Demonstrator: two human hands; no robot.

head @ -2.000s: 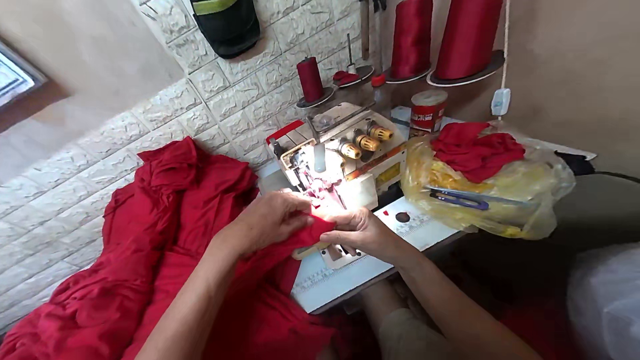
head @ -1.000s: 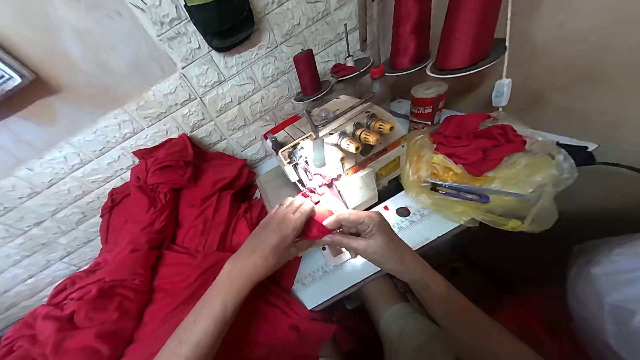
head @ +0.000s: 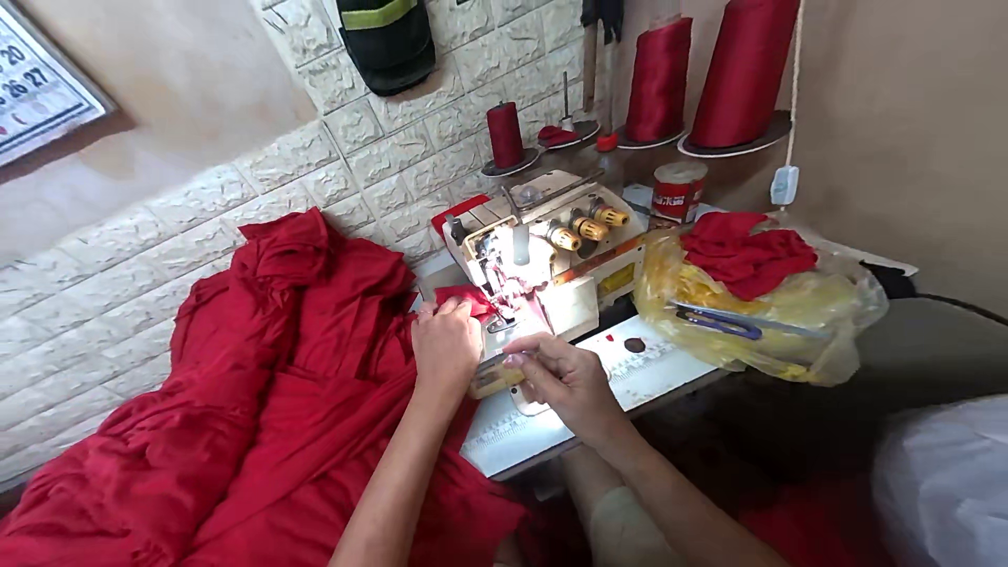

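Note:
A white overlock sewing machine (head: 575,303) stands lit on a white table with ruler markings. My left hand (head: 447,339) lies on red fabric (head: 461,298) left of the presser foot (head: 500,323), its fingertips pressed on the cloth. Just in front of the foot is my right hand (head: 563,382), thumb and forefinger pinched together; whether anything thin is between them cannot be told. A large heap of red fabric (head: 276,378) spreads left of the machine and under my left forearm.
Right of the machine, a yellow plastic bag (head: 843,315) holds red cloth (head: 748,252) and thread snips with a blue handle (head: 720,323). Behind stand a red tin (head: 677,193), a small red thread spool (head: 505,135) and large red cones (head: 744,75). The table edge (head: 606,425) runs before my right forearm.
My hands were together on the red cloth in front of the presser foot; now they are apart, the left farther left on the cloth and the right off the cloth.

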